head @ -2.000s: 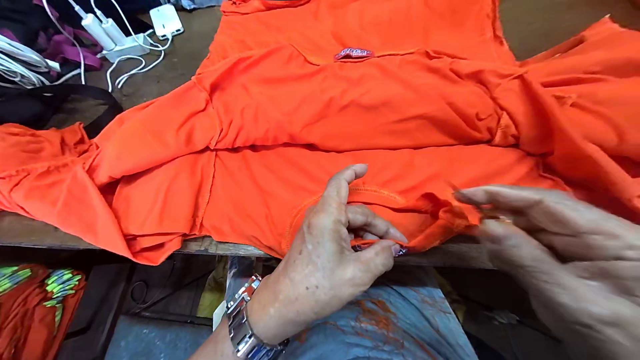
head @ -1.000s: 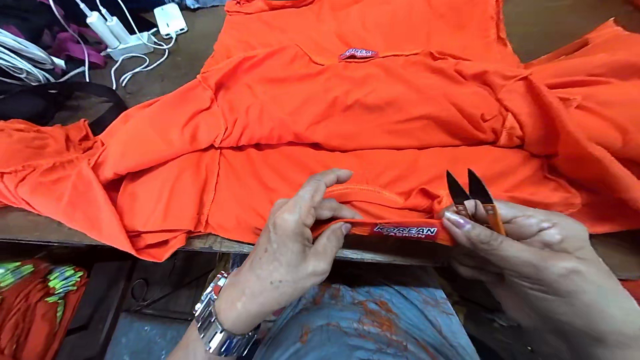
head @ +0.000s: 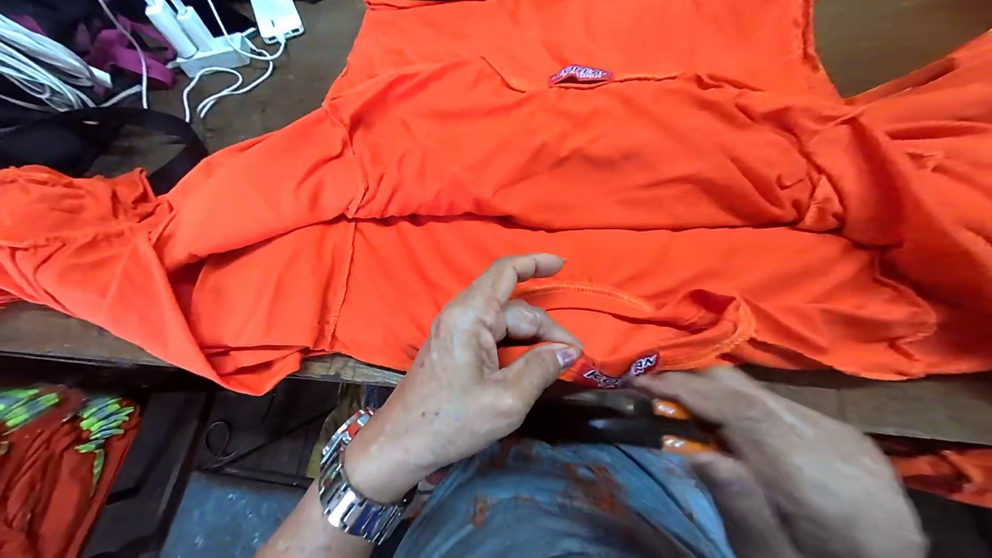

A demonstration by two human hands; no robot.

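Note:
Bright orange fabric garments (head: pixel 581 170) lie spread over the wooden table. My left hand (head: pixel 480 364), with a metal-band watch at its wrist, pinches the neckline edge beside a red woven label (head: pixel 620 373) that bears writing. My right hand (head: pixel 790 449) is blurred and holds thread snips (head: pixel 620 418) with orange handles, their dark blades pointing left just below the label. Its fingertips are by the label's right end; whether they touch it I cannot tell. Farther up, a second red label (head: pixel 580 74) sits on another orange neckline.
A white power adapter (head: pixel 213 53) with cables and a white device (head: pixel 277 17) are at the upper left, near a black strap (head: pixel 167 139). The table's front edge (head: pixel 349 368) runs below the fabric. Red cloth with green and blue threads (head: pixel 70 449) is at the lower left.
A second ago the snips pointed up at the right of the label; now they point left below it. The label, flat then, is now bent. My left hand still pinches the neckline.

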